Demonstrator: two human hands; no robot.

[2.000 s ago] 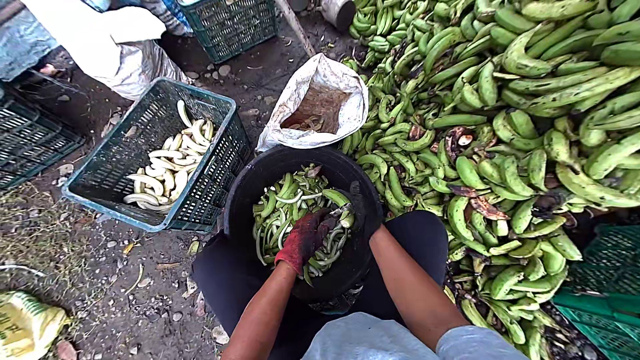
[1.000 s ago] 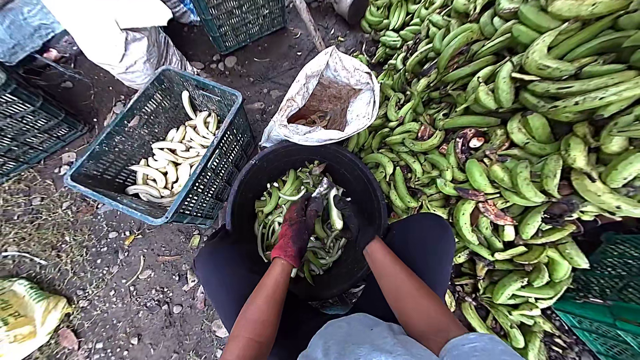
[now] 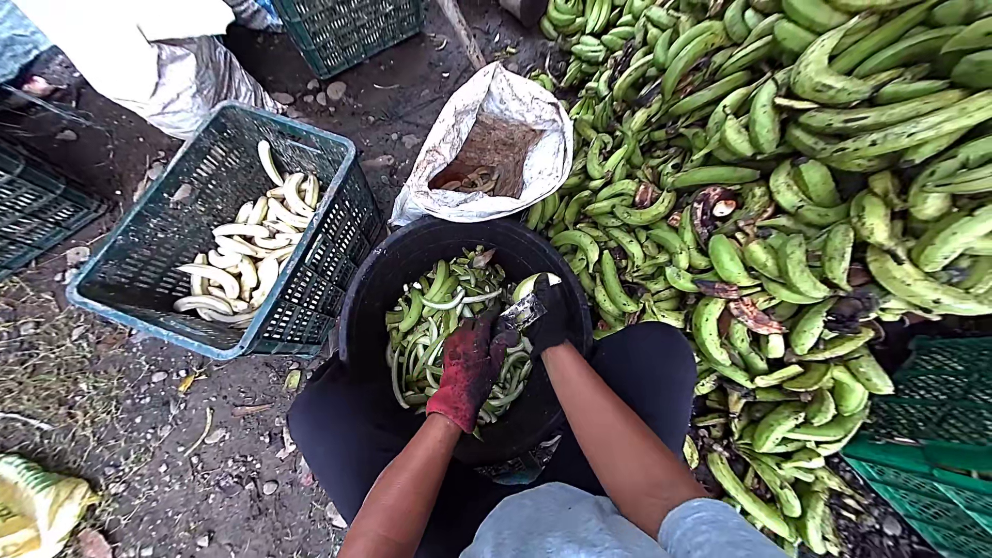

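A round black tub (image 3: 364,310) stands between my knees, with green banana or plantain peels (image 3: 430,310) in it. My left hand (image 3: 466,364), in a red and dark glove, is over the peels; its fingers point towards a small metal blade (image 3: 524,311), and whether they grip anything is unclear. My right hand (image 3: 549,314), in a black glove, is at the tub's right side, closed around a partly pale, peeled fruit (image 3: 536,285). The blade lies between the two hands, and which of them holds it cannot be told.
A green plastic crate (image 3: 298,310) with peeled fruit (image 3: 240,260) stands at left. An open white sack (image 3: 542,174) touches the tub's far side. Green fruit (image 3: 728,260) is heaped at right. More crates (image 3: 349,35) stand behind and at the right edge (image 3: 922,465).
Both hands have shifted inside the tub. The right hand, deep in the tub's right side a second ago, is now higher and shows a pale fruit. The left hand has come away from the peeled piece.
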